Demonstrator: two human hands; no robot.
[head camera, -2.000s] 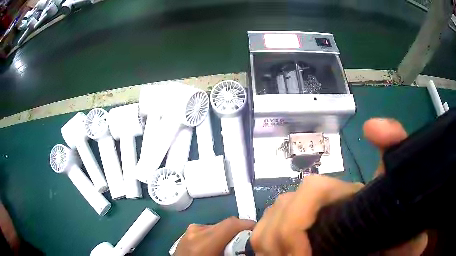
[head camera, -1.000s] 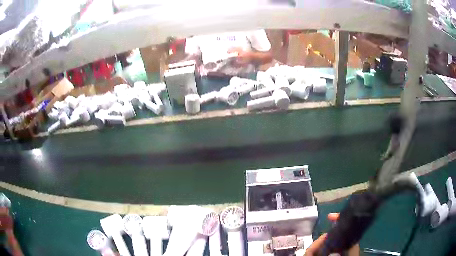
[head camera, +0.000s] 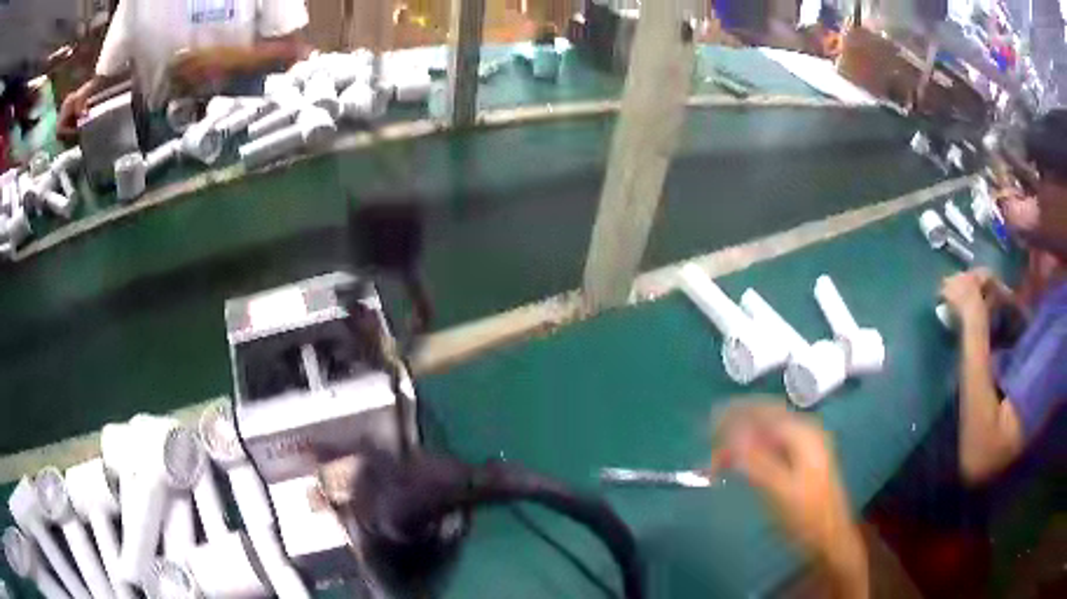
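Observation:
The white screw feeder (head camera: 316, 415) stands at the lower left, its clear window showing dark inside. The black electric screwdriver (head camera: 410, 515) is blurred in front of the feeder's right side, with its black cord looping right. White handheld fans (head camera: 146, 503) lie side by side left of the feeder. Silver tweezers (head camera: 655, 477) lie on the green bench. My right hand (head camera: 778, 462) is blurred just right of the tweezers, away from the screwdriver; whether it holds anything is unclear. My left hand is out of view.
Three white fans (head camera: 790, 357) lie on the bench behind my right hand. A slanted metal post (head camera: 638, 164) stands at the belt's near rail. The green conveyor belt (head camera: 515, 205) runs across. A person in blue (head camera: 1030, 363) sits at right; another stands behind the far heap of fans (head camera: 316, 100).
The view has lifted and turned right, so the feeder now appears further left. My right hand has left the screwdriver and moved right. My left hand, seen at first, is now out of view.

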